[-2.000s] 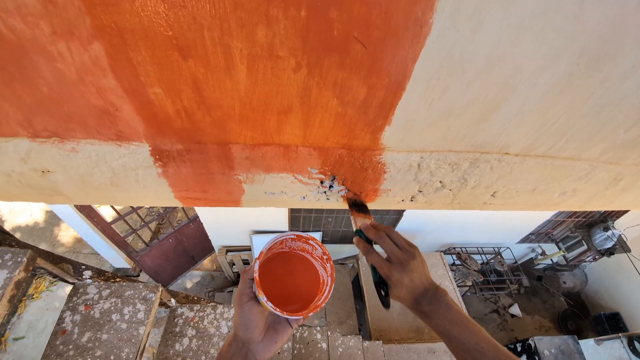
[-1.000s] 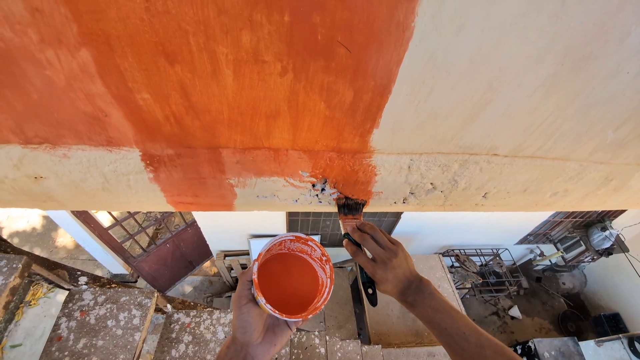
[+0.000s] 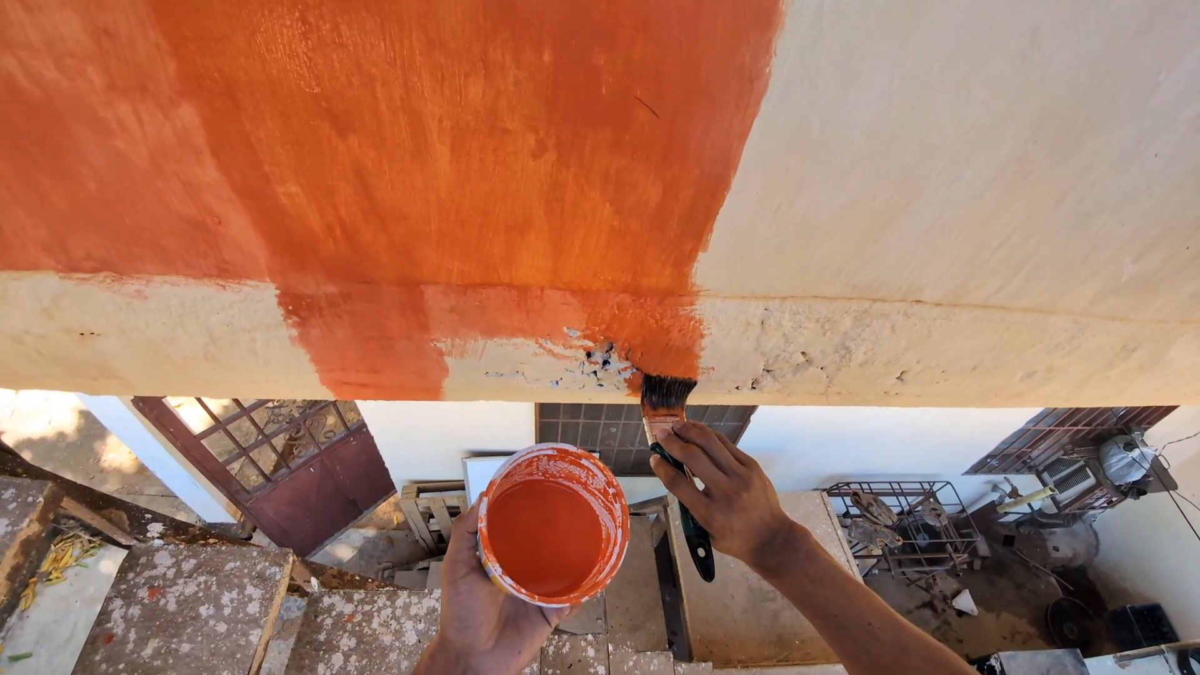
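My left hand (image 3: 492,609) holds a round plastic tub (image 3: 553,525) of orange paint from below and the side, its inner wall streaked with paint. In my right hand (image 3: 727,492) is a flat paintbrush (image 3: 664,412) with a dark green handle, its dark bristles pointing up and touching the lower edge of the wall (image 3: 844,347). Orange paint (image 3: 450,169) covers the wall's left and middle part; the right part is cream. Just left of the bristles is a rough, chipped patch (image 3: 600,361) with dark specks.
Below the wall's edge, paint-spotted steps (image 3: 178,591) run along the lower left. Farther down are a dark red metal door (image 3: 314,483), a barred window (image 3: 600,436), a metal rack (image 3: 914,525) holding objects and a pale slab (image 3: 750,600).
Fresh orange now reaches lower and farther right at the strip by the chipped patch. The brush has shifted slightly along the wall's lower edge. My left hand still holds the tub.
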